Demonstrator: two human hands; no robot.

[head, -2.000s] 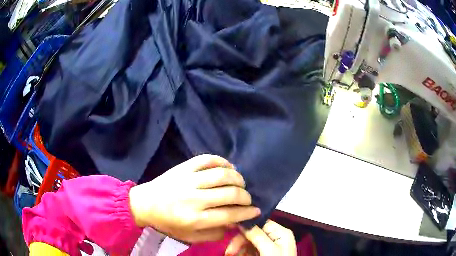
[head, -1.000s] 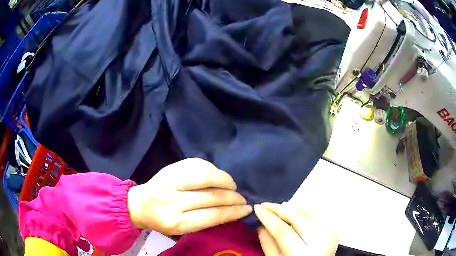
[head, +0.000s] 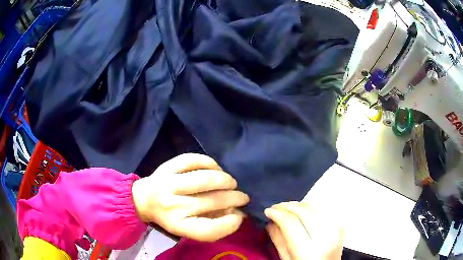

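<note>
The navy garment lies heaped on the white table, left of the sewing machine head. Its lower corner reaches the front edge. My left hand, in a pink sleeve, rests at the near edge of the cloth with fingers curled. Whether its fingertips still pinch the cloth is hidden. My right hand, cut off by the bottom of the picture, holds the garment's edge between thumb and fingers. The hands are a little apart. The garment's right part lies beside the presser foot.
A green ring and a yellow item are on the machine bed. A dark brush-like object and black pouch lie at right. The red basket and blue crate are at left. White table surface shows right.
The view has shifted, with the machine now farther right. My hands moved from touching to slightly apart; my left fingers curled. The garment's near corner has shifted and folded slightly.
</note>
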